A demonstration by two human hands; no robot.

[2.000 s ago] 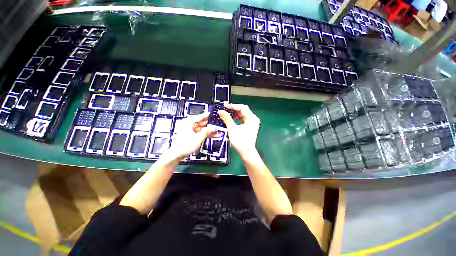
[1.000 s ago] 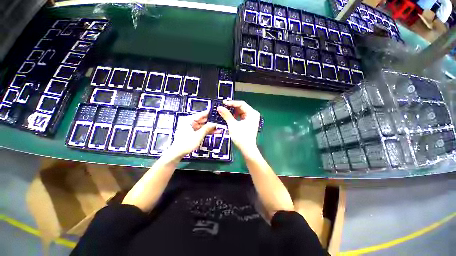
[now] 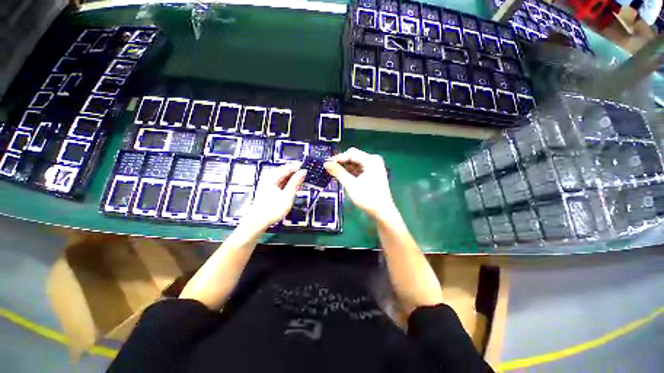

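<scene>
A small dark keypad (image 3: 316, 173) with rows of pale dots is between my hands, over the right part of the working tray. My left hand (image 3: 278, 191) pinches its left side. My right hand (image 3: 360, 177) has its thumb and fingertips at its upper right edge. The working tray (image 3: 306, 121) is black and holds rows of phone front housings (image 3: 207, 200) with pale-edged screen openings. My left hand partly covers some housings. Whether a housing is held under the keypad is too small to tell.
The left tray (image 3: 65, 109) holds irregularly lying housings. Stacked trays (image 3: 437, 87) stand at the upper right on a pale board. A clear-wrapped grey block (image 3: 553, 175) is at the right bench edge. Open cardboard boxes (image 3: 109, 280) are below the bench edge.
My right hand has moved slightly right and its fingers are a little more extended. The dark keypad between my hands shows more fully. The view has shifted slightly.
</scene>
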